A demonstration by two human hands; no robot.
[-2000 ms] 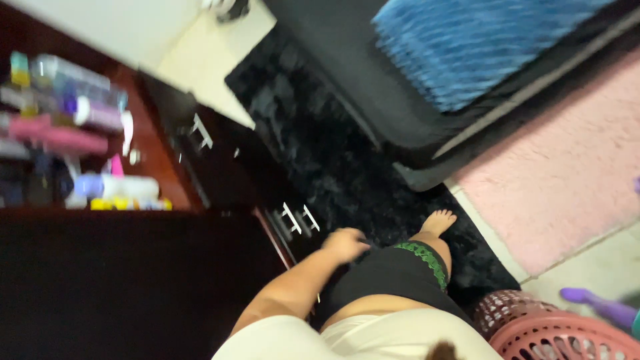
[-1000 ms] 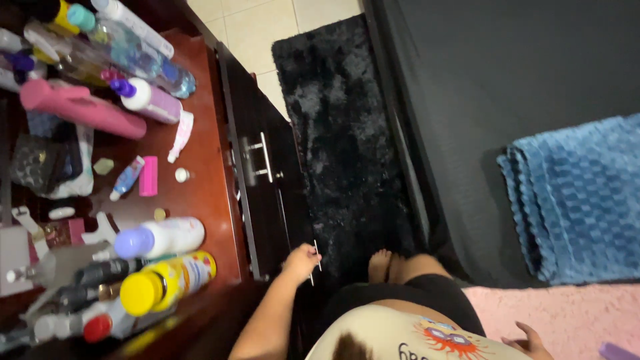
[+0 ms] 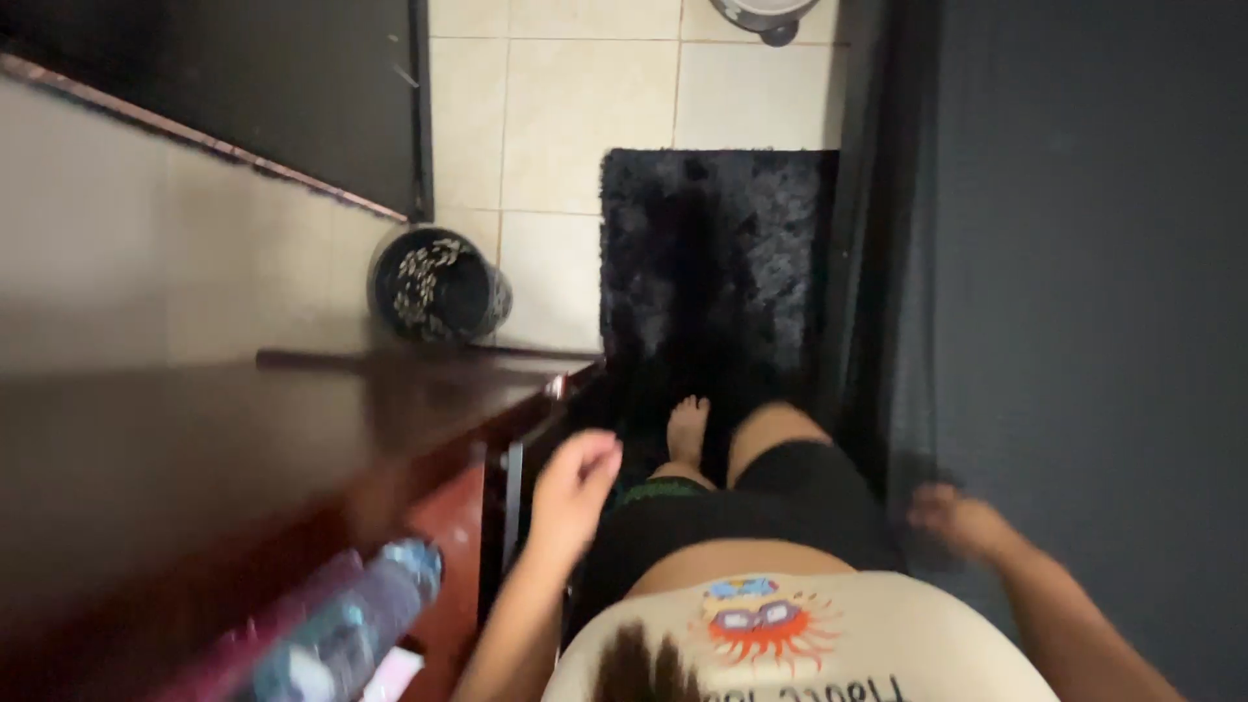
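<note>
My left hand (image 3: 577,478) hangs beside the dark wooden dresser (image 3: 514,492), its fingers loosely curled with no object visible in them. A metal drawer handle is close to that wrist. On the other side, my right hand (image 3: 951,517) is blurred over the edge of the black-covered bed (image 3: 1072,292); nothing shows in it, and whether it touches the bed cannot be told. Between the two, a bare foot (image 3: 688,429) steps on the black shaggy rug (image 3: 721,253).
Clear plastic bottles (image 3: 341,624) lie on the dresser's reddish top at lower left. A black patterned bin (image 3: 439,285) stands on the tiled floor beyond the dresser's end. Part of a grey and black object (image 3: 765,15) shows at the top edge.
My left hand, at a drawer handle one second ago, is now off it. The view has moved forward along the dresser, bringing in the bin. The blue blanket is out of view.
</note>
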